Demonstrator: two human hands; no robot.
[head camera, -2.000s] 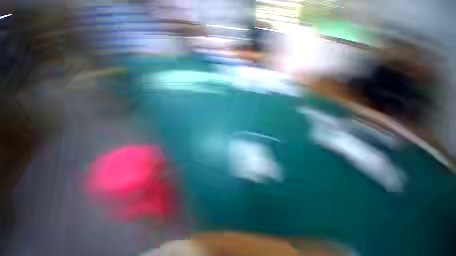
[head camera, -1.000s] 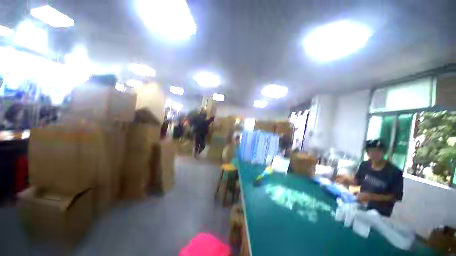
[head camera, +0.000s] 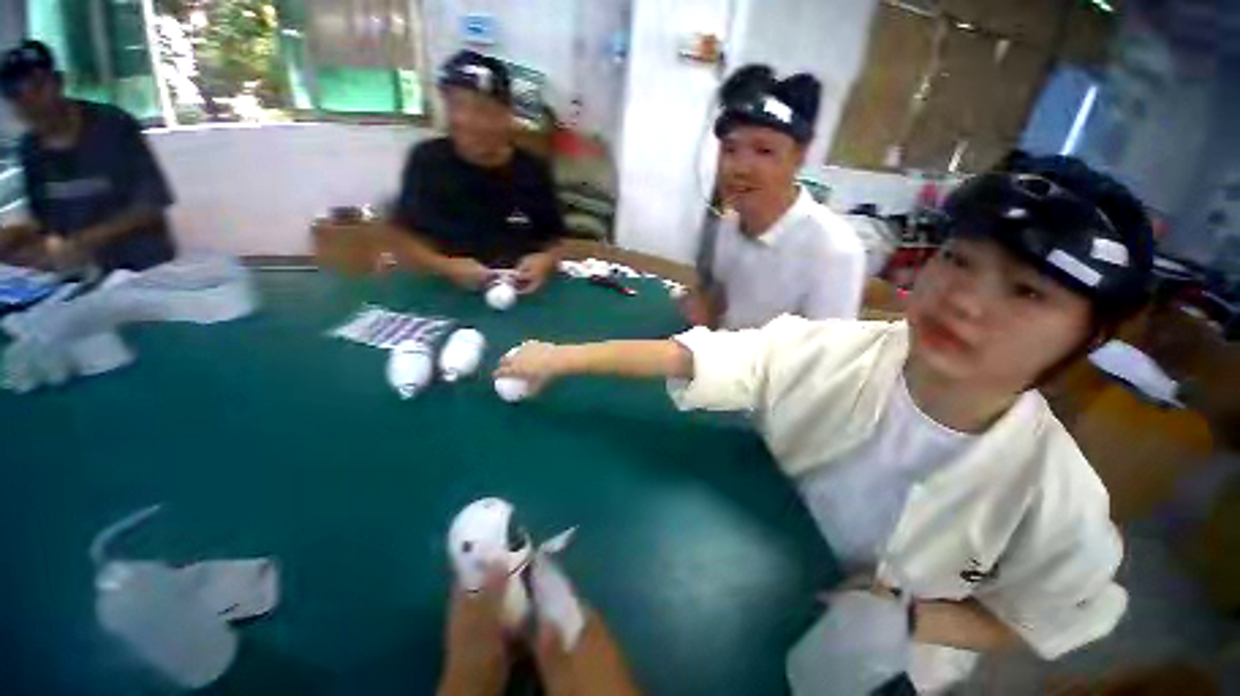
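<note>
A white light bulb camera (head camera: 483, 534) with a dark lens face is held up at the lower centre, over the green table. My left hand (head camera: 476, 619) is closed around its lower part. My right hand (head camera: 569, 639) is beside it, with a crumpled white cloth (head camera: 555, 596) in its fingers against the camera. The fingers are partly blurred and both forearms are cut off by the bottom edge.
Two white cameras (head camera: 409, 367) lie by a label sheet (head camera: 388, 328). A neighbour in cream reaches across (head camera: 612, 358) to another camera (head camera: 511, 388). White cloth-like pieces (head camera: 177, 612) lie left. Other people stand or sit around the green table (head camera: 326, 476).
The view has swung from the blurred tabletop, then the cartons and aisle, to the people around the table. Both my hands now show, holding the camera and cloth.
</note>
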